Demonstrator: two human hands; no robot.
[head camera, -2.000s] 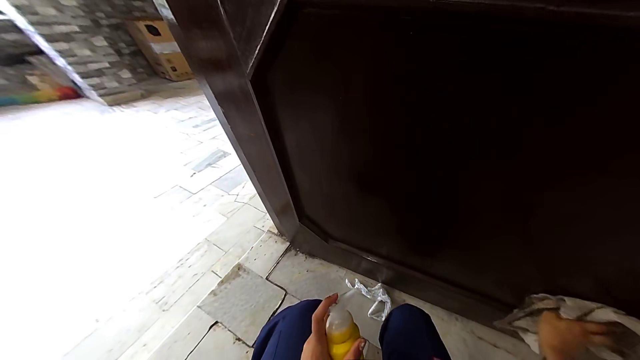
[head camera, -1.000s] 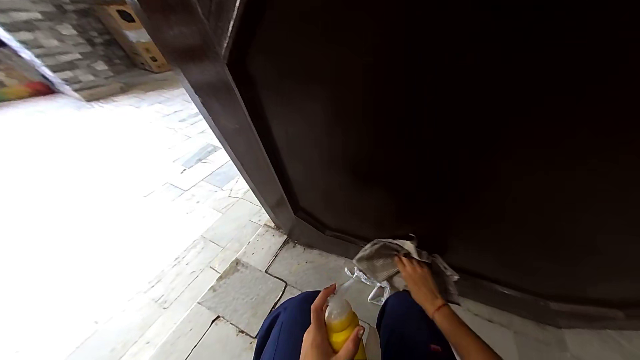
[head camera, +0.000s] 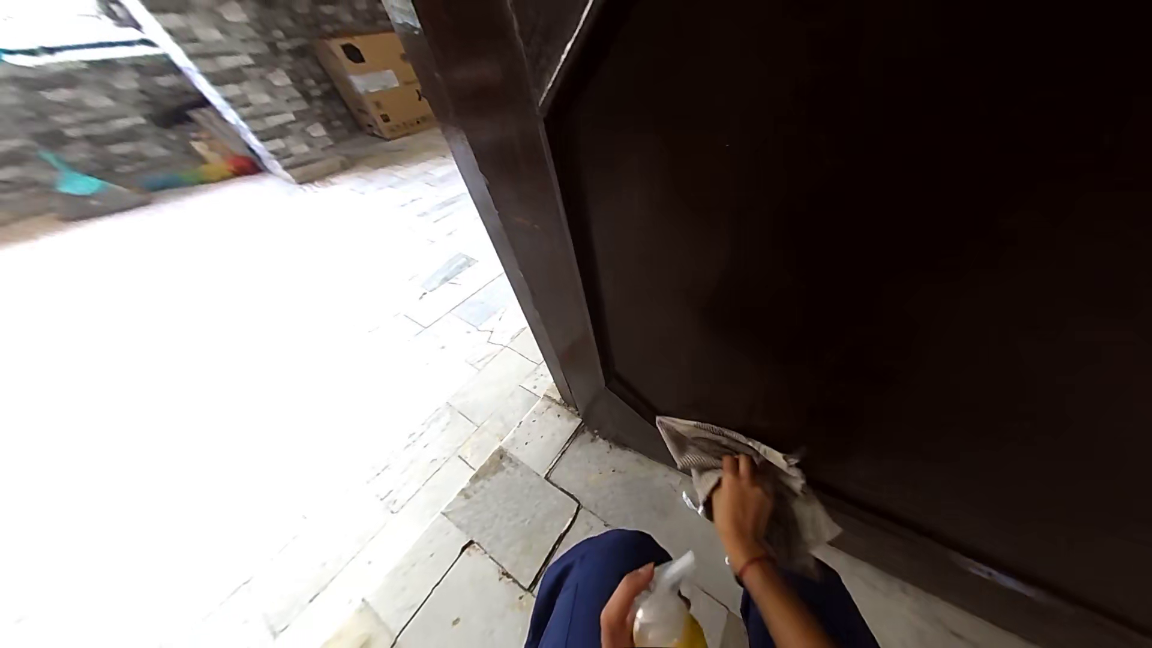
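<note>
A dark brown panelled door (head camera: 810, 270) fills the right side of the view. My right hand (head camera: 743, 508), with a red thread at the wrist, grips a grey-beige cloth (head camera: 796, 499) against the door's lower moulding, near its left corner. Low in the view, my left hand (head camera: 623, 607) is wrapped around a spray bottle (head camera: 661, 616) with a clear top and yellow contents; its lower part is cut off by the frame edge. A bit of clear plastic (head camera: 691, 502) shows just left of the cloth.
My knees in blue trousers (head camera: 594, 585) frame the bottle. Stone floor tiles (head camera: 513, 513) with a step edge run left of the door into bright glare. Farther back, a cardboard box (head camera: 378, 85) stands by a stone-clad wall (head camera: 261, 81), and a turquoise dustpan-like thing (head camera: 79, 183) lies left.
My right hand and the cloth have moved left along the door's lower edge, from the far right to near the left corner. The left hand keeps hold of the bottle.
</note>
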